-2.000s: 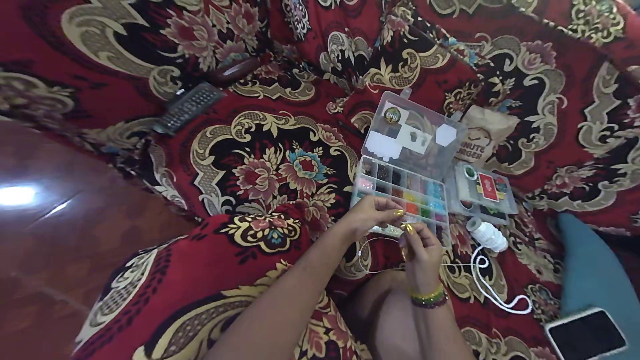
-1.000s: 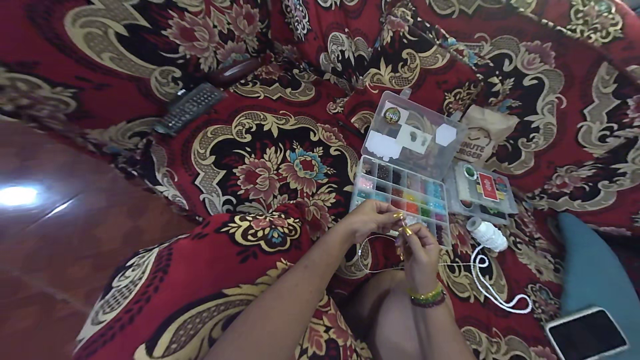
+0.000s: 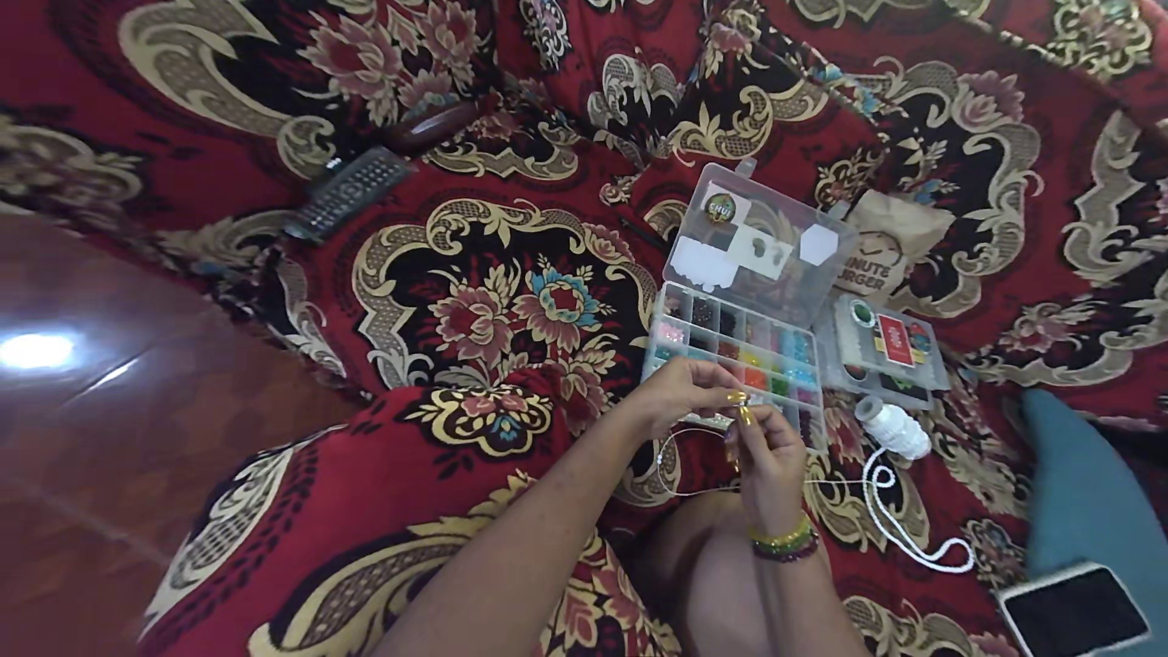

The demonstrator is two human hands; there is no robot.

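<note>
My left hand (image 3: 683, 394) and my right hand (image 3: 768, 445) meet at their fingertips just over the near edge of a clear plastic bead organizer (image 3: 819, 365). Both pinch a thin pale cord (image 3: 680, 494), which loops below my left hand and runs out to the right; anything tiny between the fingertips is too small to tell. The organizer's compartments hold beads of several colours, and its raised lid (image 3: 776, 214) bears white paper pieces. Beaded bracelets (image 3: 785, 540) circle my right wrist. A spool of white cord (image 3: 894, 429) lies right of my right hand, with a thick cord trailing from it.
A second plastic case (image 3: 881, 351) and a brown paper bag (image 3: 890, 242) are at the right of the organizer. A remote control (image 3: 351, 192) lies on the floral cover at upper left. At lower right, a smartphone (image 3: 1075, 613) rests on a blue-grey item (image 3: 1086, 493).
The cord loop below my left hand has shifted in shape. My hands remain together over the organizer's near edge, with small finger movements.
</note>
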